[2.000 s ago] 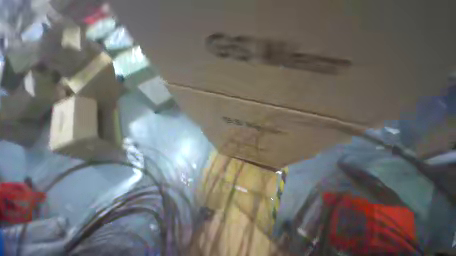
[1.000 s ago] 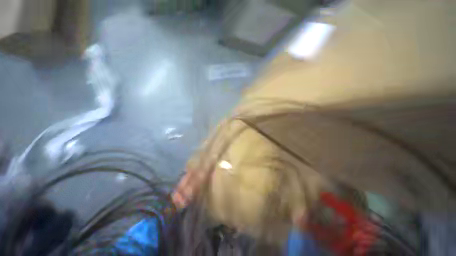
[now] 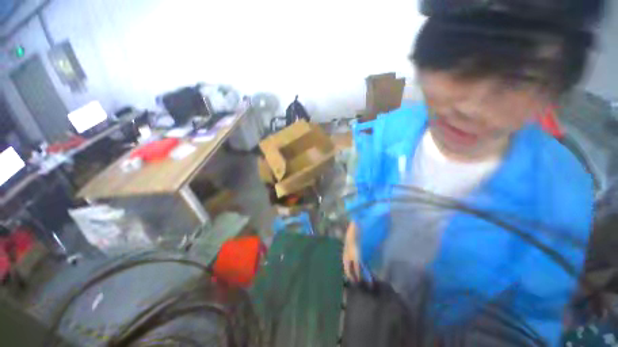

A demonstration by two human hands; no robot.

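Note:
Neither of my hands shows in this blurred view. Nearest in front of me at the bottom centre is a dark green flat surface [image 3: 298, 288]. A dark grey object [image 3: 376, 315] stands against its right side; I cannot tell what it is. A red-orange stool [image 3: 237, 261] is at the green surface's left edge. Dark curved strands blur across the lower part of the view.
A person in a blue jacket [image 3: 515, 230] and dark cap stands close on the right, one hand lowered near the dark object. Behind are an open brown carton [image 3: 298, 154], a wooden desk [image 3: 139, 181] with a monitor, and a white wall.
The view has swung up and away from the large brown carton and grey floor to the room and another person. The hands and blue sleeves low in the earlier view are out of the picture.

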